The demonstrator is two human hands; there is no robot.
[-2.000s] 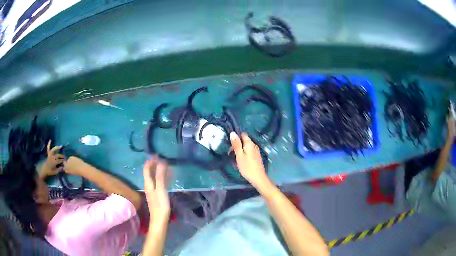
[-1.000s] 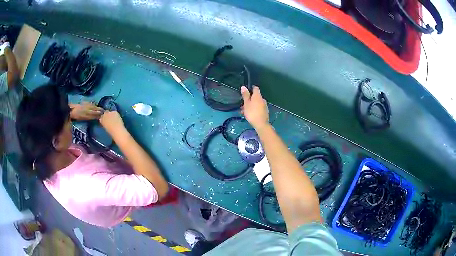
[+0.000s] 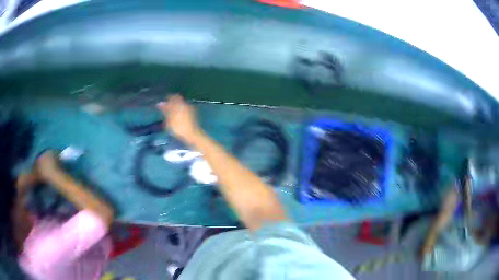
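Observation:
The picture is blurred. My right hand (image 3: 179, 116) reaches over the far edge of the bench, beside the belt. A dark arc (image 3: 146, 128) lies just left of it; whether my fingers hold it cannot be told. A large black headband arc (image 3: 143, 169) lies on the bench nearer me. A shiny round disc (image 3: 179, 155) and a white paper slip (image 3: 202, 171) are beside it, left of my forearm. More nested black arcs (image 3: 279, 145) lie right of my forearm. My left hand is out of the picture.
A blue tray (image 3: 305, 164) full of small black arcs stands right, with a dark heap (image 3: 418, 164) beyond. A blurred black sub-assembly (image 3: 323, 68) lies on the belt (image 3: 235, 46). A person in pink (image 3: 68, 246) works left; another person's arm (image 3: 440, 221) shows right.
One second ago my right hand gripped a black headband at the belt's edge; its hold is now unclear. The view has turned, and the bench runs more level across the picture.

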